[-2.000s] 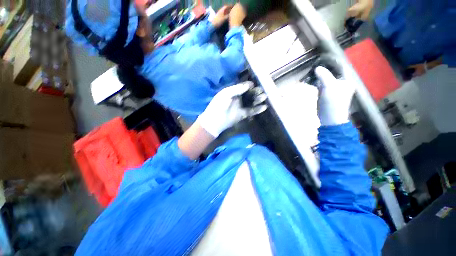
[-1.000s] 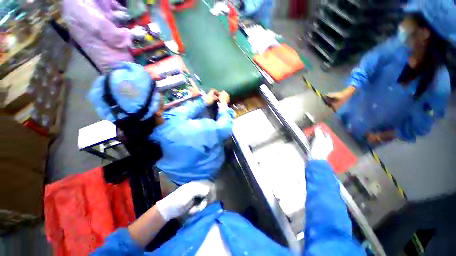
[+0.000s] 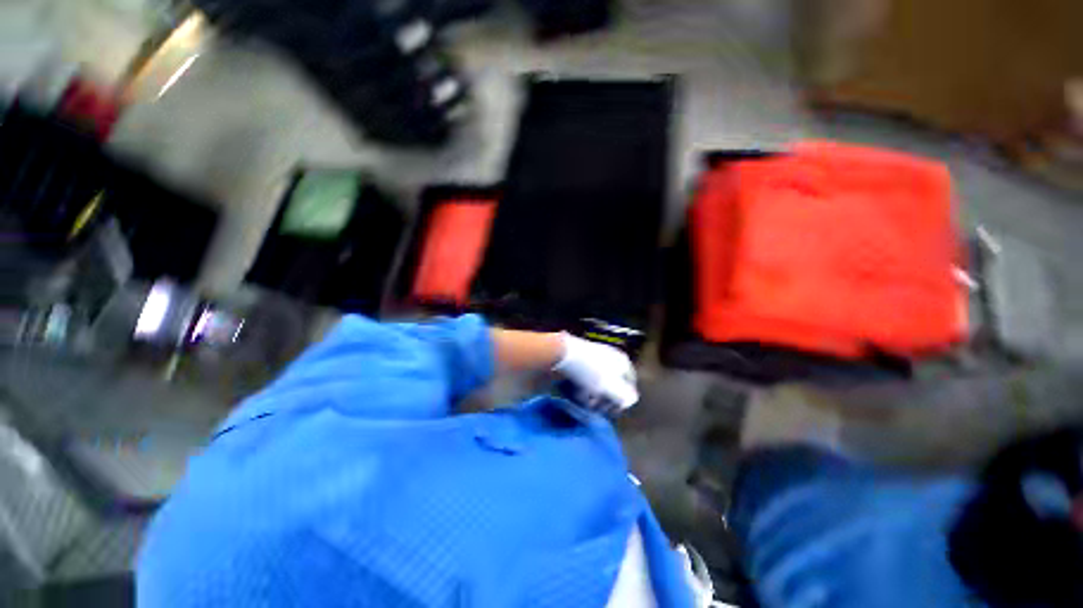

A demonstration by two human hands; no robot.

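The picture is blurred. My left hand (image 3: 600, 371) wears a white glove and is at centre, just below the near end of a tall black tote or stack (image 3: 588, 196). Its fingers are curled, with something dark beside them; whether they hold it cannot be told. My right hand cannot be made out; a small whitish patch at the bottom edge is unclear. A thick folded red-orange pile (image 3: 831, 249) lies on a black tote to the right of the black stack.
A black tote with a red sheet (image 3: 455, 249) stands left of the black stack, and one with a green piece (image 3: 321, 204) farther left. Cartons (image 3: 950, 59) are at top right. A person in blue (image 3: 843, 523) is at lower right. Dark totes are at top left.
My view has swung left, away from the conveyor line and seated worker, to the black totes and red pile. My left hand is now at centre; my right hand has dropped from clear view.
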